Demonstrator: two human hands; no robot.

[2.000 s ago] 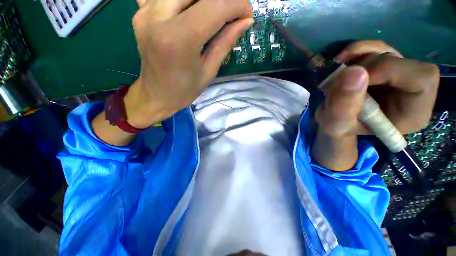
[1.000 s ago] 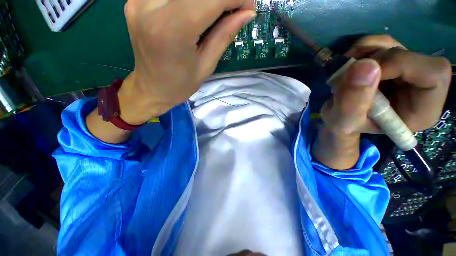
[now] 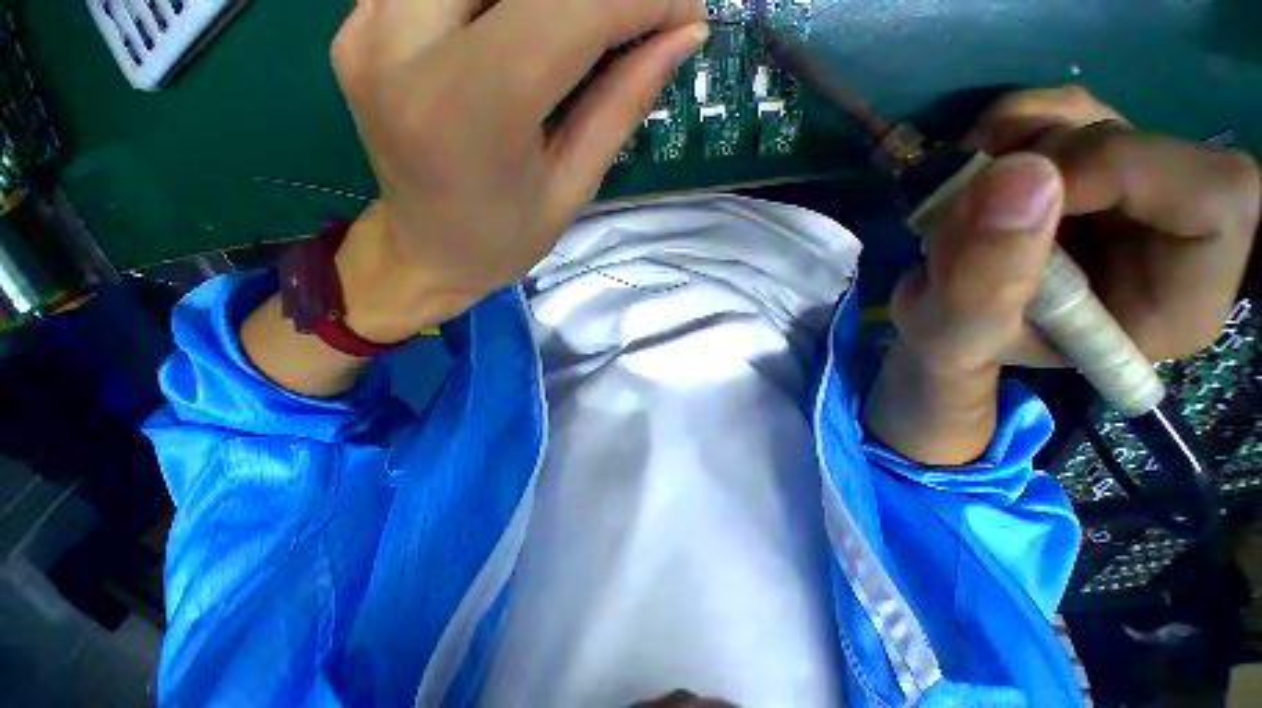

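My left hand (image 3: 485, 152) is above the left part of the green PCB panel (image 3: 713, 132). Its thumb and finger are pinched on thin solder wire, barely visible at the fingertips; a thin strand (image 3: 623, 281) lies across the white top. My right hand (image 3: 1135, 208) grips the soldering iron (image 3: 1093, 339) by its taped handle. The iron's long dark tip points up and left to the panel, near the left fingertips. Whether it touches is too small to tell. The panel's upper part is cut off by the picture edge, and my left hand hides some of it.
A white component tray (image 3: 159, 28) is at the upper left on the green mat (image 3: 180, 166). A silvery spool (image 3: 28, 263) stands at the left table edge, near green boards at the far left. More boards (image 3: 1107, 553) lie lower right, below the bench, beside the iron's black cord.
The panel, tray and spool show slightly higher or further left. The iron and my right hand have shifted a little right. My left hand stays pinched over the panel.
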